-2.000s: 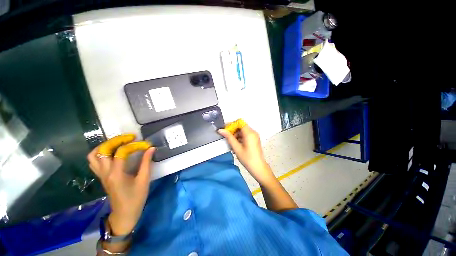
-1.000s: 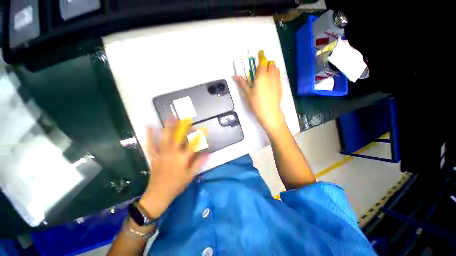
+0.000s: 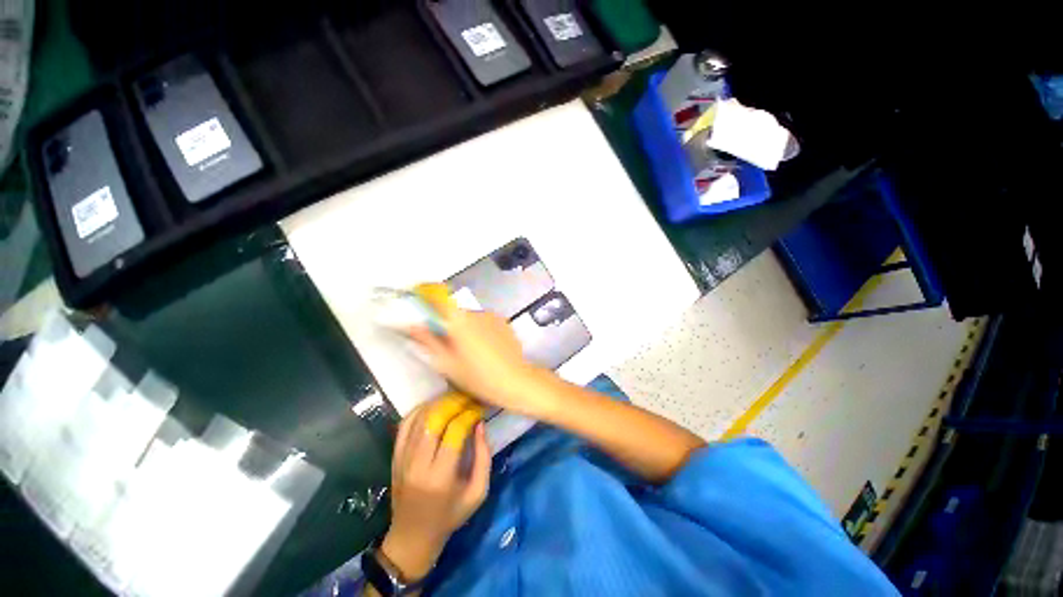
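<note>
Two dark smartphones lie side by side, backs up, on the white mat [image 3: 466,175]. The rear phone [image 3: 522,280] and the near phone [image 3: 562,341] show their camera ends; hands cover much of the rest. My right hand [image 3: 472,356], with yellow finger cots, reaches across the phones and holds a small white piece with a blue stripe [image 3: 408,310], blurred, perhaps a squeegee card. My left hand [image 3: 437,472], also with yellow cots, is bent at the near phone's left end; whether it grips anything is hidden.
A black phone tray [image 3: 338,134] with several phones lies behind the mat. White-translucent film sheets [image 3: 140,455] overlap at left. A blue bin [image 3: 676,175] with a bottle and white tissue stands at right. A blue stool [image 3: 857,257] is beyond the bench edge.
My right hand took the white striped piece from the mat's right side and moved left with it. My left hand moved towards the near edge. The view turned, showing more of the phone tray.
</note>
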